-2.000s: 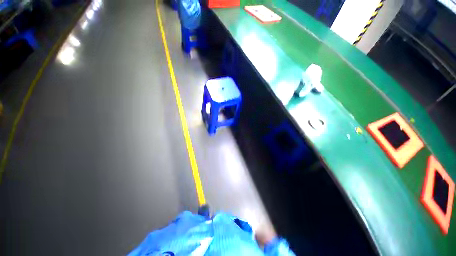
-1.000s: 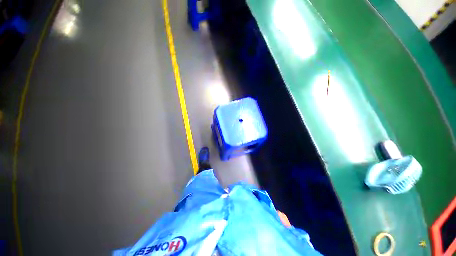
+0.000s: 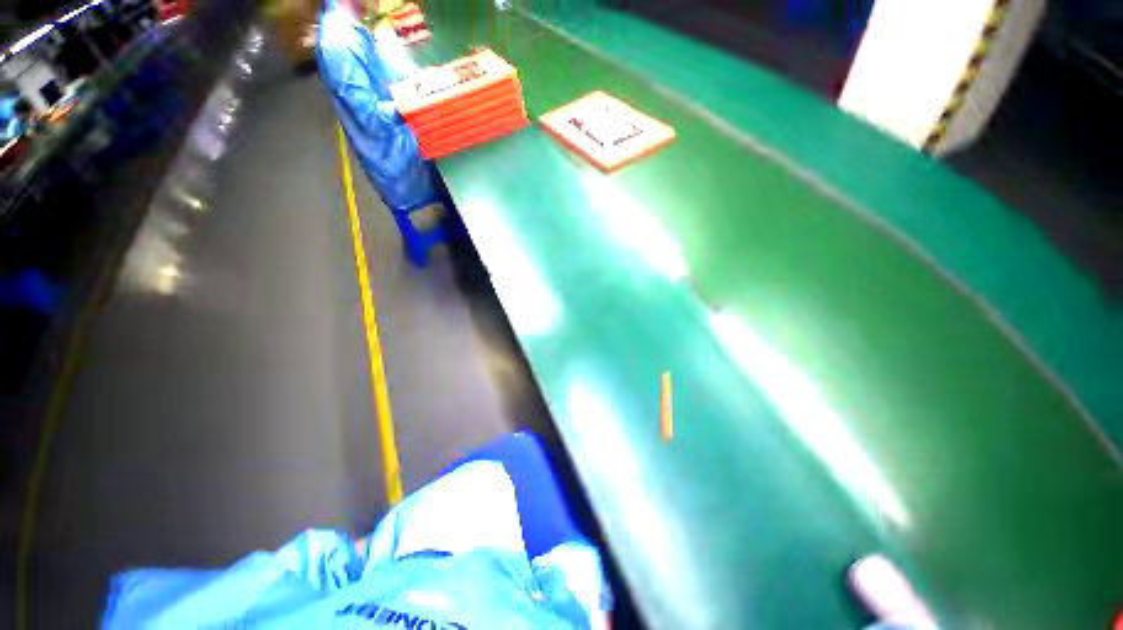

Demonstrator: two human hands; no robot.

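Note:
Neither of my hands can be made out; only my light-blue smock and its sleeves show at the bottom edge. A thin orange-yellow stick (image 3: pixel 666 406) lies on the green bench (image 3: pixel 591 357) in front of me, with nothing touching it. A rounded pinkish-grey oblong (image 3: pixel 889 591), a case or mouse, lies near the bottom right. A sliver of the light-blue fan may show below it, cut off by the edge.
Red-orange pads (image 3: pixel 474 123) stand stacked at the far left of the bench. One pad with a pale slab (image 3: pixel 607 129) lies beside them. A person in blue (image 3: pixel 370 111) sits there on a blue stool (image 3: pixel 422 234). Another blue stool (image 3: pixel 530 486) is beside my smock.
The view has swung up along the bench, bringing in the pad stack and seated person. The near stool is now low beside my body. The tape roll has left view; my right hand no longer shows.

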